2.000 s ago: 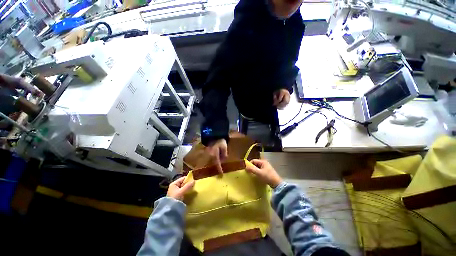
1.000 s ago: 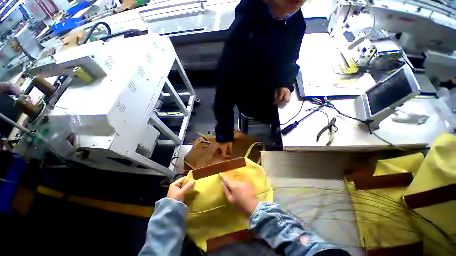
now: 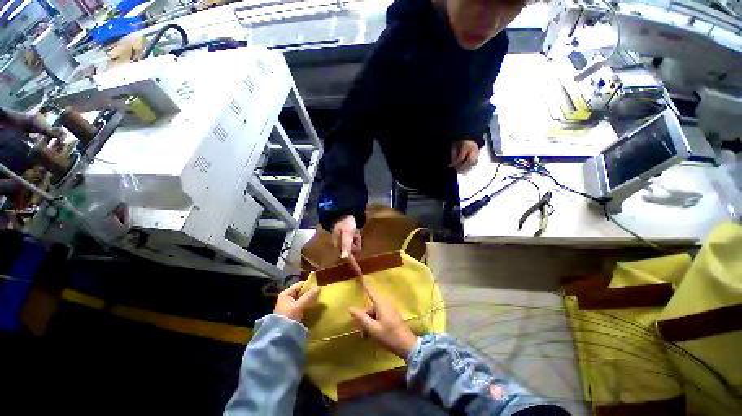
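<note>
A yellow bag panel (image 3: 333, 327) with a brown trim band (image 3: 382, 264) along its far edge lies in front of me, and a second brown band runs along its near edge. A thin yellow strap loop (image 3: 416, 237) rises at the far right corner. My left hand (image 3: 294, 301) grips the panel's far left corner. My right hand (image 3: 386, 325) rests over the middle of the panel, index finger extended, with nothing visible in it. Another person's finger points at the brown band, close to my fingertip. Brown bag pieces (image 3: 386, 227) lie behind the panel.
A person in dark clothes (image 3: 423, 106) stands opposite. Stacked yellow bags (image 3: 622, 353) with long loose threads lie at right. Pliers (image 3: 536, 214), black cables and a control screen (image 3: 643, 158) are on the white table. A white machine stand (image 3: 203, 138) is at left.
My right hand has let go of the far right corner and moved to the panel's middle. The other person's hand drew back to the brown pieces, then returned to the band.
</note>
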